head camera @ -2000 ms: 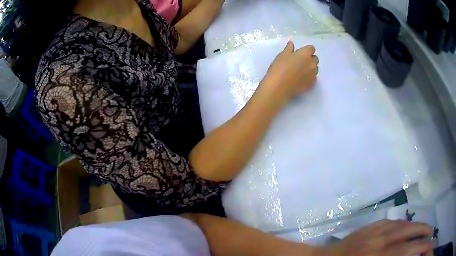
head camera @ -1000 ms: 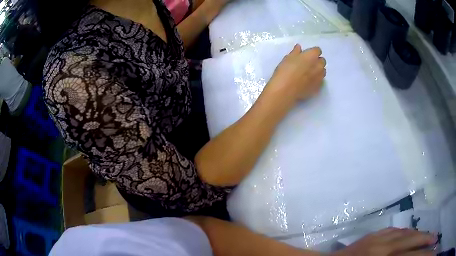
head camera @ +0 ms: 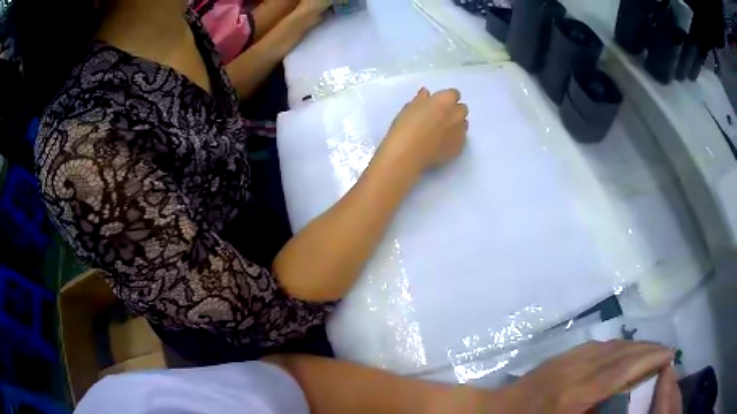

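Note:
My left hand [head camera: 594, 373] is at the lower right, at the end of my white-sleeved arm, cut off by the bottom edge. Its fingers are bent around a pale item [head camera: 644, 396], of which only a white face and a greyish part show; it may be a carton. A strip of skin stands upright at the item's right side; whose finger it is, I cannot tell. My right hand is not otherwise seen. A dark rounded part [head camera: 700, 391] lies just right of the item. A small black clip [head camera: 628, 332] lies above my hand.
A neighbouring person in black lace sits at left, their hand [head camera: 432, 129] resting on the white sheet [head camera: 501, 218]. Dark grey cups [head camera: 591, 105] stand at the upper right along the curved ledge. An open brown carton [head camera: 81, 323] is at lower left. Another person's arm shows at top.
The view has shifted, so the scene sits further left. My left hand has gone from lying flat with fingers spread to bending around the pale item, which has come into view.

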